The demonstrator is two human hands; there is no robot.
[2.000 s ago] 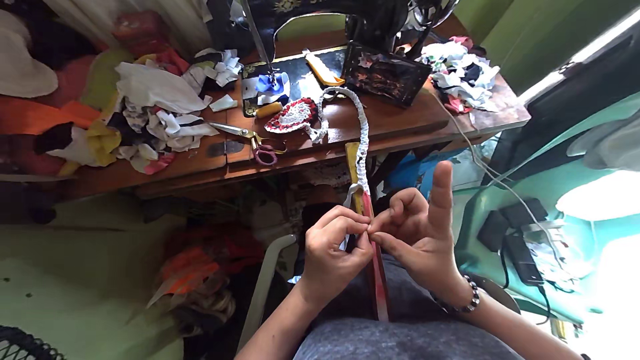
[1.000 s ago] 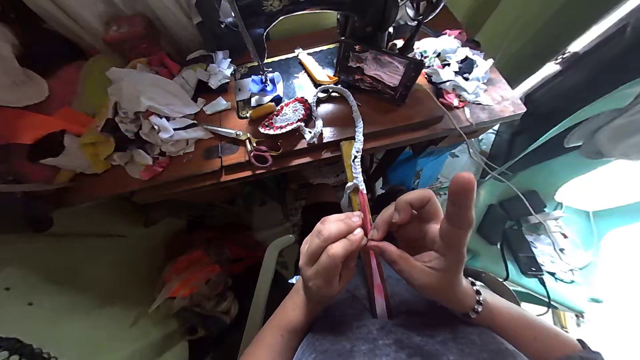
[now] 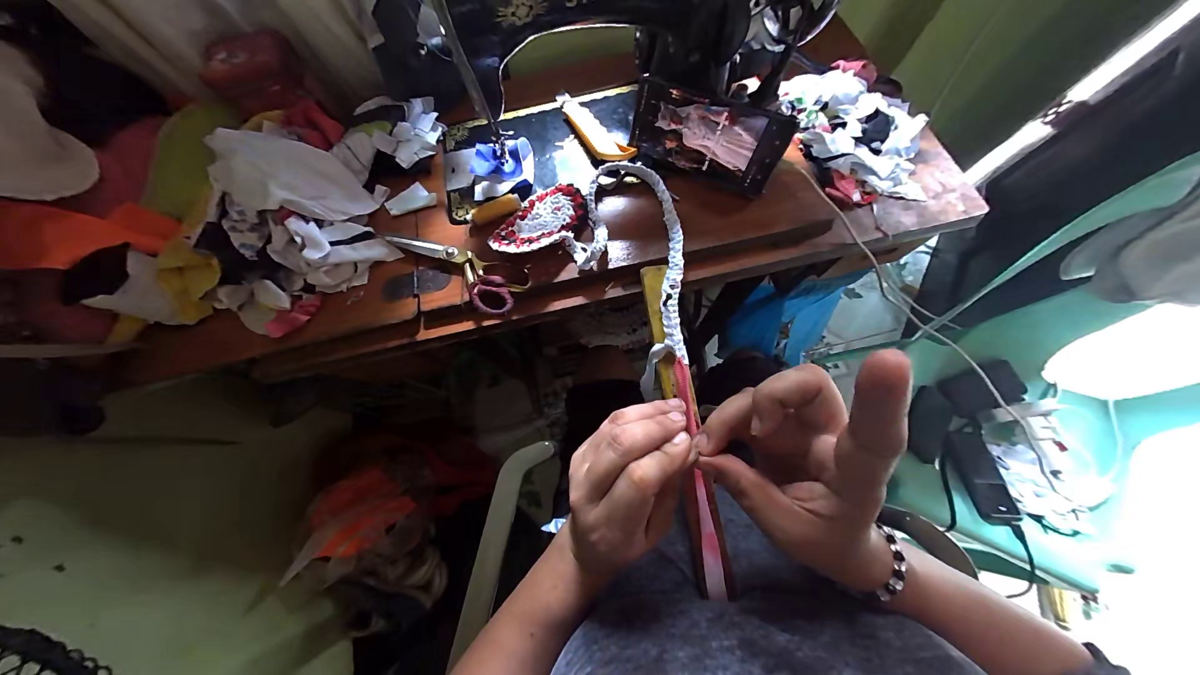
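My left hand (image 3: 630,473) pinches a red and pink fabric strip (image 3: 710,539) that lies along a narrow wooden stick (image 3: 653,291). Thumb and index finger of my right hand (image 3: 811,469) meet at the same strip, beside the left fingertips; its other fingers are raised or curled. Above my hands the strip meets a white braided fabric cord (image 3: 673,244), which curves up onto the table. Near the cord's far end is a red and white oval fabric piece (image 3: 542,220). Scissors (image 3: 469,267) with purple-red handles lie to its left. Whether the strip is fastened to the stick is hidden.
A black sewing machine (image 3: 600,19) stands on the wooden table (image 3: 769,220). A phone (image 3: 712,136) leans against it, near a yellow-handled tool (image 3: 597,129). Fabric scraps (image 3: 281,178) pile up left, and more scraps (image 3: 867,127) right. A cable (image 3: 881,272) hangs at the right. Black adapters (image 3: 980,473) lie lower right.
My left hand has closed more over the strip, its fingers now curled beside the right fingertips. The right hand keeps its pinch with a finger raised.
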